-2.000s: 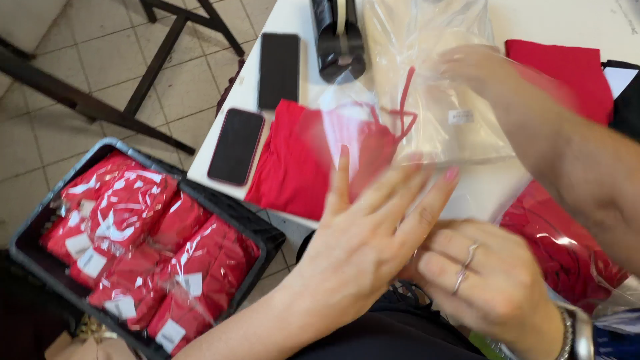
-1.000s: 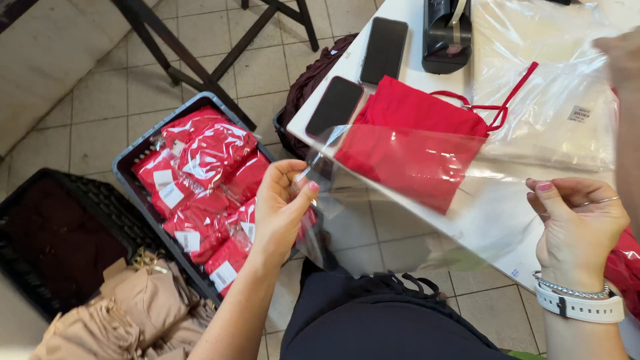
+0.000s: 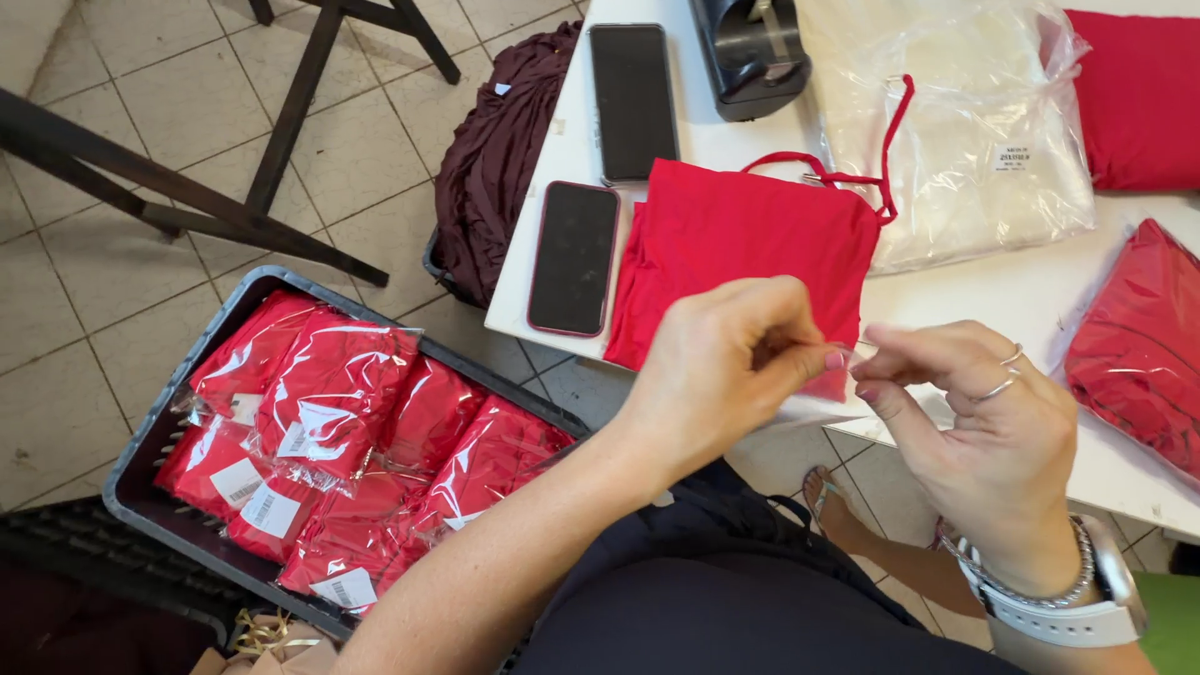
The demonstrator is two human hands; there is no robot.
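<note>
A clear plastic bag is pinched along its edge by both hands at the table's front edge. My left hand holds it between thumb and forefinger. Close on the right, nearly touching, my right hand has thumb and fingers at the same edge, with rings and a white watch on that arm. Behind them a folded red garment lies on the white table, its thin straps looped toward the back right. Much of the bag is hidden by the hands or too transparent to trace.
Two phones and a black tape dispenser lie left and behind the garment. A stack of clear bags and bagged red garments lie right. A crate of bagged garments stands at lower left, near dark stool legs.
My hands have come close together; one second ago they held the clear bag stretched wide between them. Two seconds ago another arm reached over the stack of bags; it is out of view now.
</note>
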